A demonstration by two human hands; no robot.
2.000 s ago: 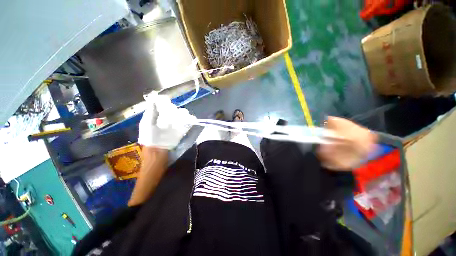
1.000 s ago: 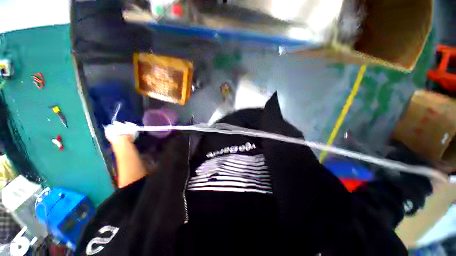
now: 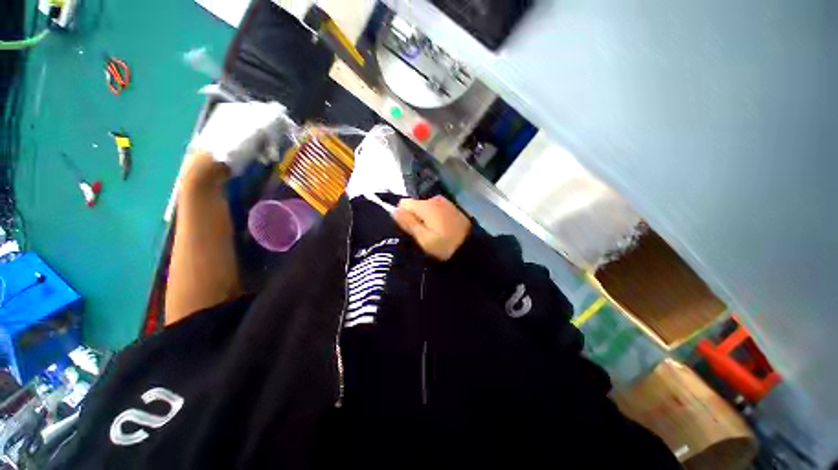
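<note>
My left hand (image 3: 243,136), in a white glove, is closed on a bundle of thin white cables (image 3: 333,130) at the upper left, near the green tabletop's edge. Some cable ends stick out past the glove on its left side and are blurred. My right hand (image 3: 436,227) is bare and in front of my chest. Its fingers are closed on the other end of the white bundle. The cables hang slack between my hands and blend with a white area behind them.
Green tabletop (image 3: 69,216) with scissors (image 3: 117,75) and small tools at left. Orange-yellow tray (image 3: 319,172) and pink basket (image 3: 277,225) lie below my hands. The machine's disc (image 3: 427,69) and red button (image 3: 422,131) are above. Cartons (image 3: 685,418) and a red object (image 3: 740,358) are at right.
The bundle was stretched wide across my body; my right hand has come in towards my left, and the cables are slack. The view has turned, with the machine's disc and buttons now showing.
</note>
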